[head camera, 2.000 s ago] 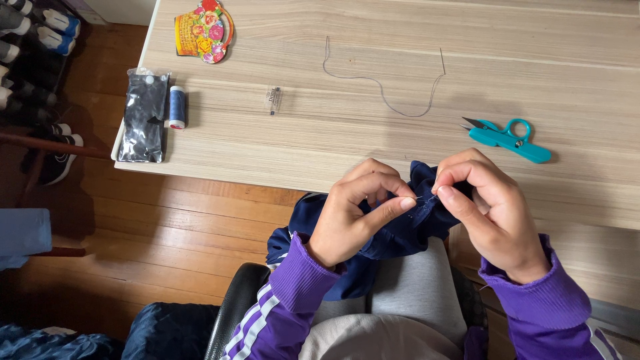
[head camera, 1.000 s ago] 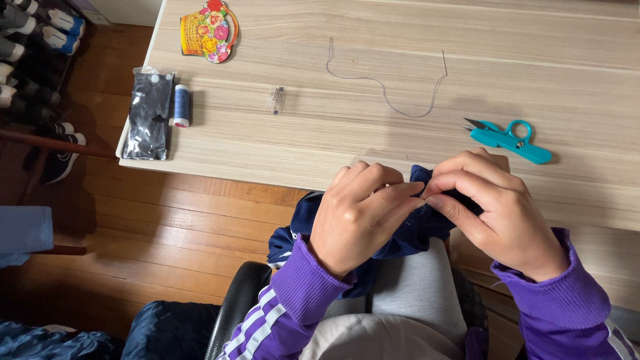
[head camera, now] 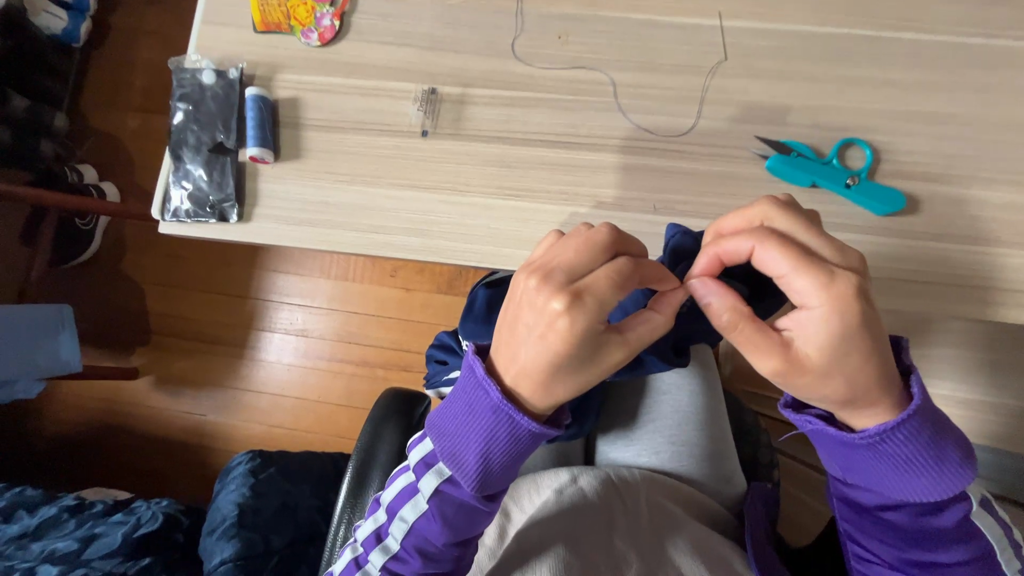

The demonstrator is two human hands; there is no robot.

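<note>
A navy blue fabric garment [head camera: 480,320] with white stripes lies over my lap, bunched up beneath both hands. My left hand [head camera: 580,312] and my right hand [head camera: 792,304] meet above it, thumb and index finger of each pinched together, the fingertips touching. What is pinched between them is too small to tell. Right of centre on the table lies a needle [head camera: 722,36] with a long grey thread [head camera: 614,92] trailing from it. Turquoise thread snips [head camera: 836,178] rest beyond my right hand, blades pointing left.
On the wooden table [head camera: 360,192], a black plastic packet [head camera: 204,144] and a blue thread spool [head camera: 259,124] stand near the left corner. A small clear case [head camera: 426,110] and a colourful card [head camera: 300,18] lie farther in. A black chair armrest [head camera: 376,472] is at my left.
Two seconds ago my hands were slightly apart with a thin strand visible between them; now their fingertips meet. The table items have not moved.
</note>
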